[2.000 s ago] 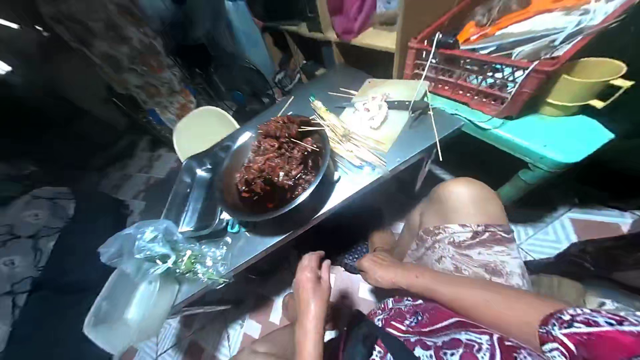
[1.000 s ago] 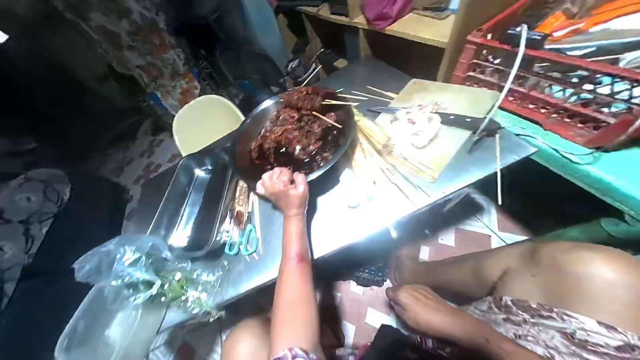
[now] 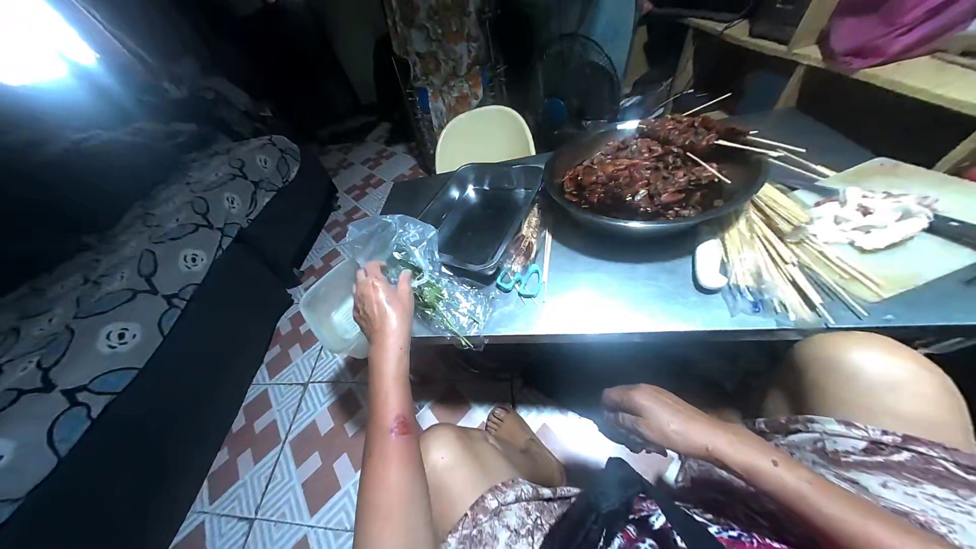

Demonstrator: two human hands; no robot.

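My left hand [image 3: 381, 301] reaches to the table's left end, over a translucent plastic container [image 3: 328, 309] and against a clear plastic bag [image 3: 404, 244] with green leafy stems [image 3: 435, 297]; whether its fingers grip the bag is unclear. Low near my lap, my right hand [image 3: 648, 419] is partly in shadow. A wide metal bowl [image 3: 648, 226] holds dark marinated meat [image 3: 640, 179], some of it on skewers. Beside it lie bundled bamboo skewers [image 3: 778, 252]. Pale raw meat or fat [image 3: 869, 219] rests with a knife [image 3: 953, 229] on a cutting board [image 3: 907, 274].
A black rectangular tray [image 3: 480, 221] sits left of the bowl, near teal-handled scissors [image 3: 520, 282]. Behind the table stands a cream chair [image 3: 485, 137]. A patterned sofa [image 3: 152, 282] is at left, wooden shelving [image 3: 900, 76] at back right. The metal table's front edge [image 3: 610, 334] runs above my knees.
My left hand has moved left from the front of the bowl to the plastic bag and container. The view has swung left.
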